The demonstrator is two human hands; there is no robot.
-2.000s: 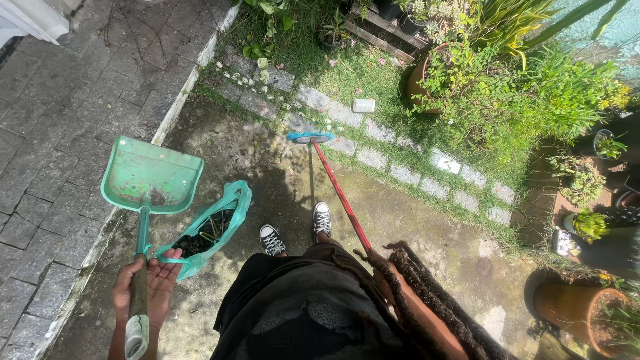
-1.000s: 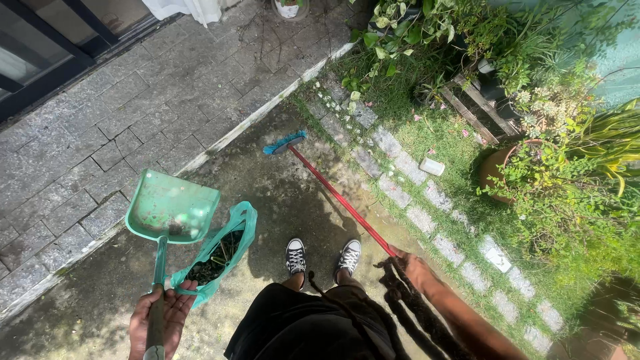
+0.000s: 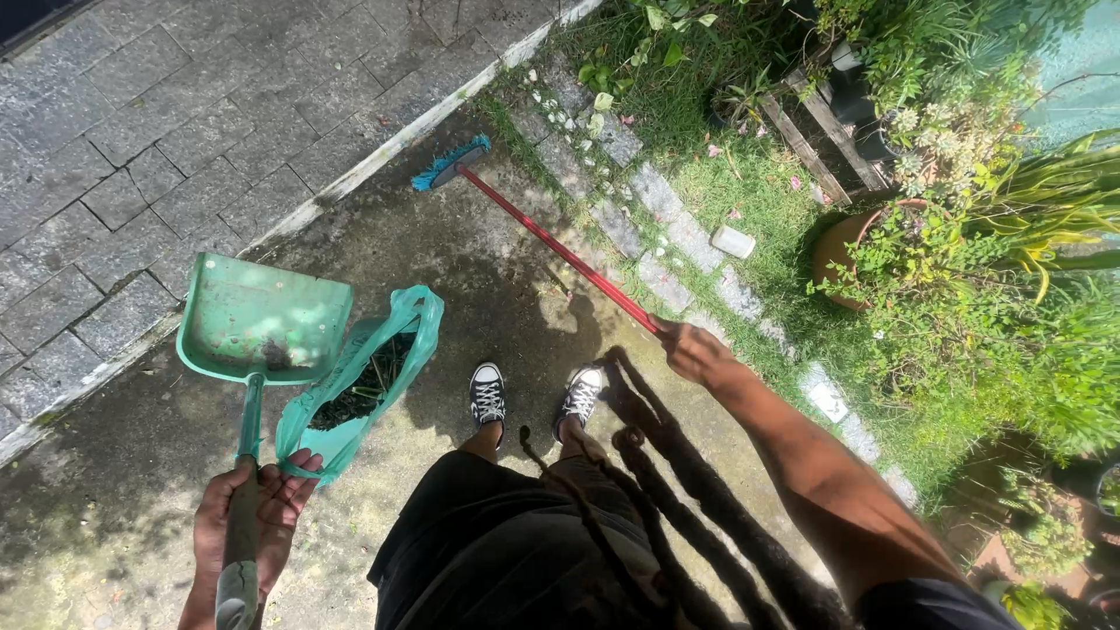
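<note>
My left hand (image 3: 254, 507) grips the handle of a green plastic dustpan (image 3: 267, 319), and its fingers also hold the rim of a green plastic bag (image 3: 420, 328). Dark plant debris (image 3: 372, 389) lies inside the bag, which hangs beside the pan. A little dirt sits near the pan's neck. My right hand (image 3: 691, 350) is closed around the red handle of a broom (image 3: 560, 249). The broom's head, with blue bristles, rests at the upper middle, by the white-edged curb.
A raised stone-paved walkway (image 3: 201, 114) runs along the upper left behind a curb (image 3: 385, 162). Stone pavers (image 3: 661, 197) in grass border the concrete on the right. A white container (image 3: 733, 242) lies there, near a terracotta pot (image 3: 840, 254) and a wooden pallet (image 3: 805, 140).
The broom head has moved from near the stone pavers toward the curb. Both hands keep their holds on the broom, dustpan and bag. The view has shifted.
</note>
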